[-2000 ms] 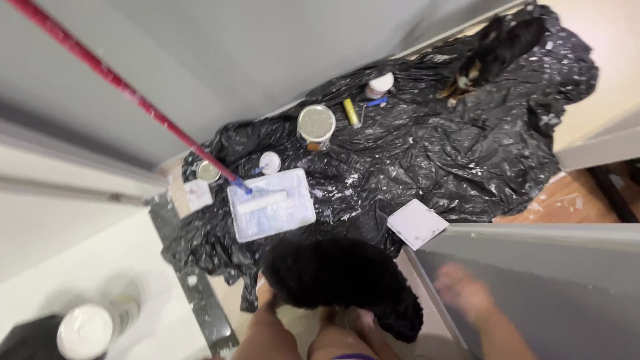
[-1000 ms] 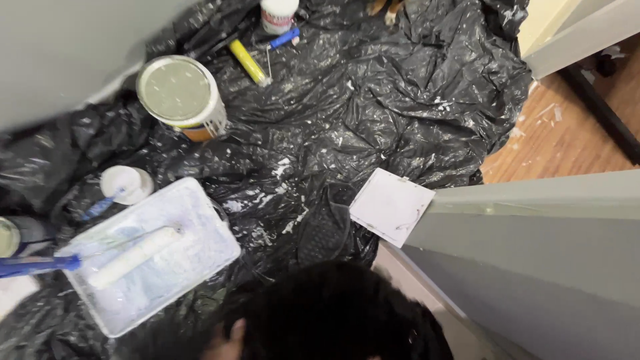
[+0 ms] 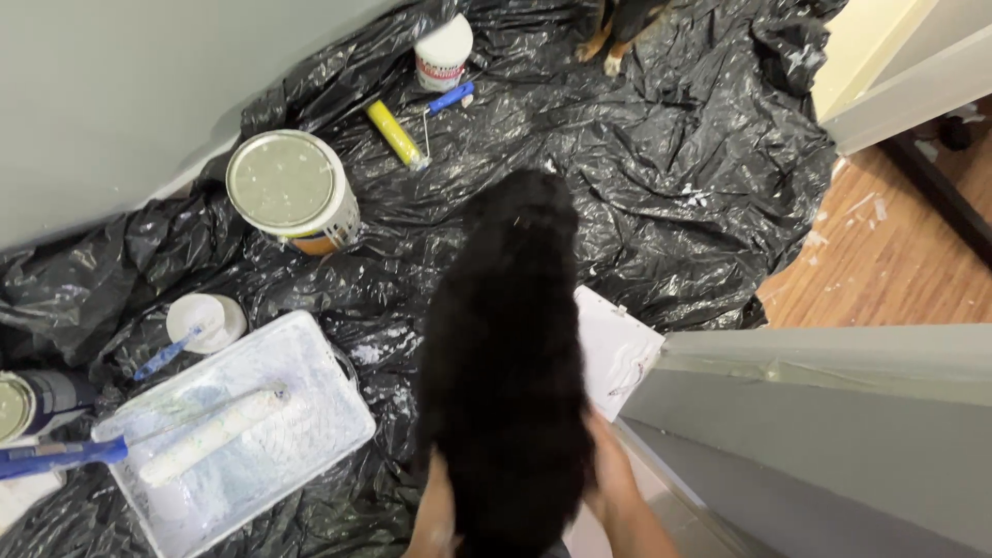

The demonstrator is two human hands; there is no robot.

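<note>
A black-furred dog fills the middle of the view, seen from above. My left hand lies against its left flank near the bottom edge, and my right hand against its other flank; the fur hides most of the fingers of both. Left of the dog a white paint tray holds a paint roller with a blue handle. A white tub with a blue brush on it stands behind the tray. To the right, partly behind the dog, lies a white square panel.
Crumpled black plastic sheeting covers the floor. A large paint can, a small yellow roller and a white tub stand or lie near the grey wall. A second dog is at the top. A grey partition borders the right.
My hands have come to the black dog's sides. The dog's body, lying crosswise two seconds ago, now points up the view. The view has moved closer to the floor.
</note>
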